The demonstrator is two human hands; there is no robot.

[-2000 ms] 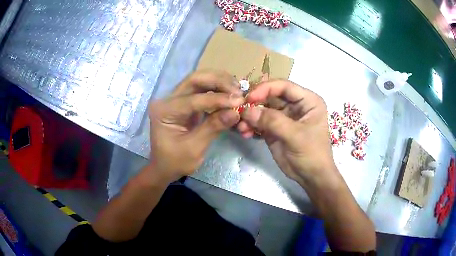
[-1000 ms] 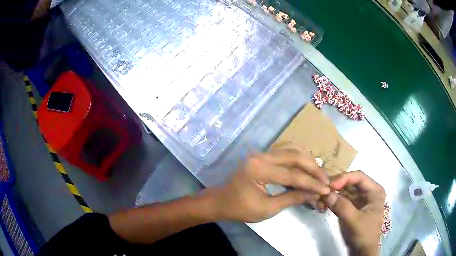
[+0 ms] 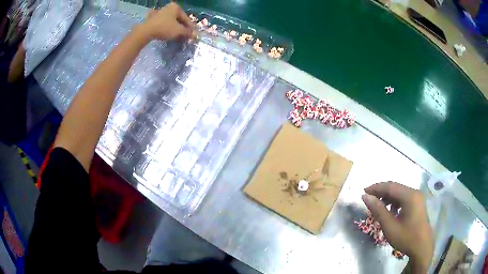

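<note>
My left hand (image 3: 170, 24) is stretched out to the upper left, its fingertips together at the near edge of a clear tray strip that holds a row of joined peach-and-red pieces (image 3: 245, 39). Whether a piece is between the fingertips is too small to tell. My right hand (image 3: 402, 218) hovers curled over a loose pile of red-and-white parts (image 3: 369, 229), thumb and forefinger slightly apart, with nothing seen in it. A tan glue board (image 3: 286, 155) with brown stains lies between the hands, with a white glue dab (image 3: 303, 185) on it. No stick can be made out.
A large clear pocketed tray (image 3: 187, 128) lies left of the board. Another red-and-white pile (image 3: 321, 112) sits beyond the board. A white bottle (image 3: 441, 182) is at the green belt's (image 3: 342, 59) edge. A second board (image 3: 455, 257) is lower right. Another person's arm shows far left.
My hands were together over the board, working on a small piece. They have parted: the left moved to the upper left, the right stays at the right. The view has shifted.
</note>
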